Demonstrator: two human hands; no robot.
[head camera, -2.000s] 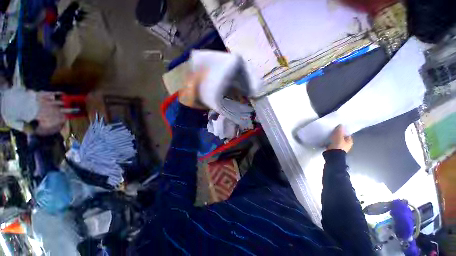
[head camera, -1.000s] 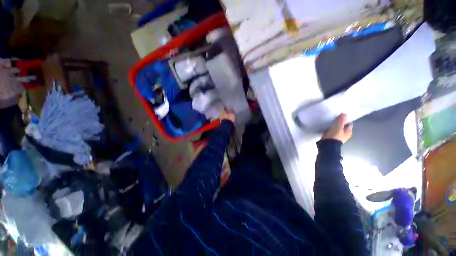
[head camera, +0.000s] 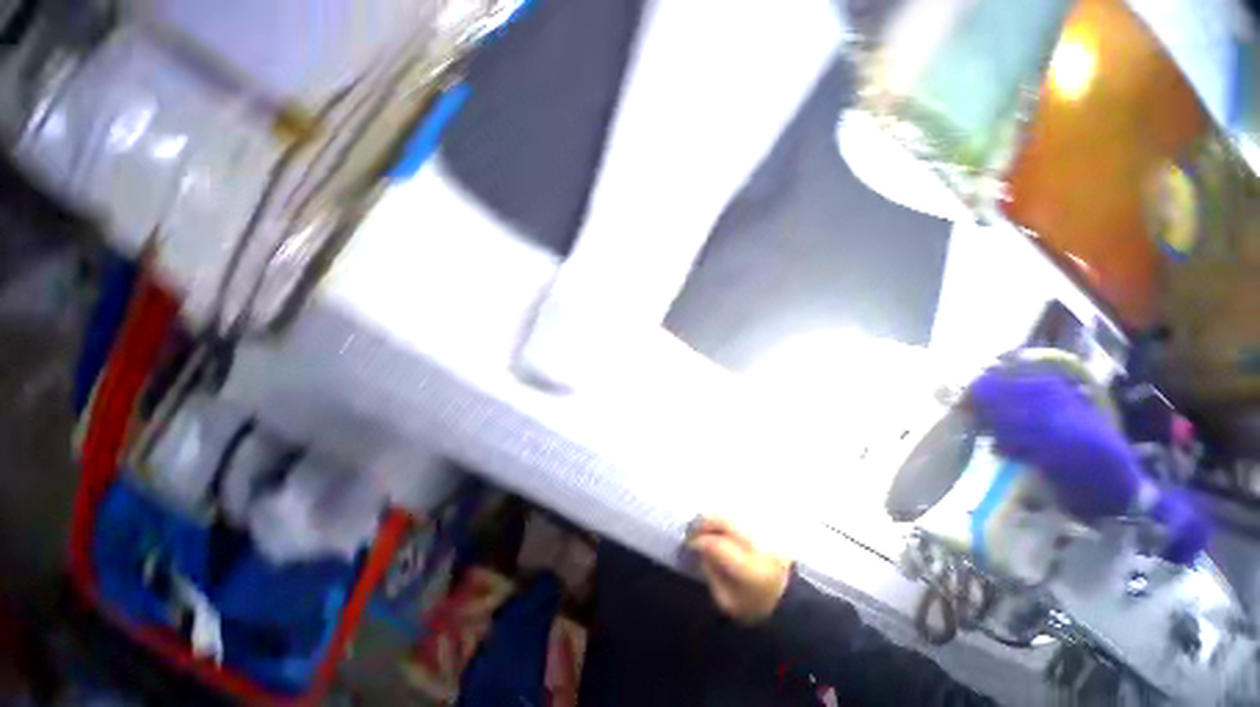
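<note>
The dark garment panel (head camera: 815, 235) lies flat on the white table (head camera: 456, 332). The light panel (head camera: 677, 152) lies across it, its narrow, folded-looking end toward the table's front edge. My right hand (head camera: 742, 566) is at the front edge, below the panels and not touching them. Its fingers are curled; a tiny dark spot shows at the fingertips, and I cannot tell whether it holds anything. My left hand is not in view. The picture is blurred and glare washes out the table's middle.
The sewing machine (head camera: 1023, 532) with its purple cloth-wrapped part (head camera: 1057, 435) stands at the right. Dark looped scissor handles (head camera: 940, 608) lie by it. A red-rimmed crate (head camera: 104, 456) with blue and white pieces is at lower left. Plastic-covered material (head camera: 180, 152) lies at upper left.
The view has swung right toward the machine. My right hand has let go of the light panel and moved to the table's front edge. My left hand, earlier at the crate, has left the view.
</note>
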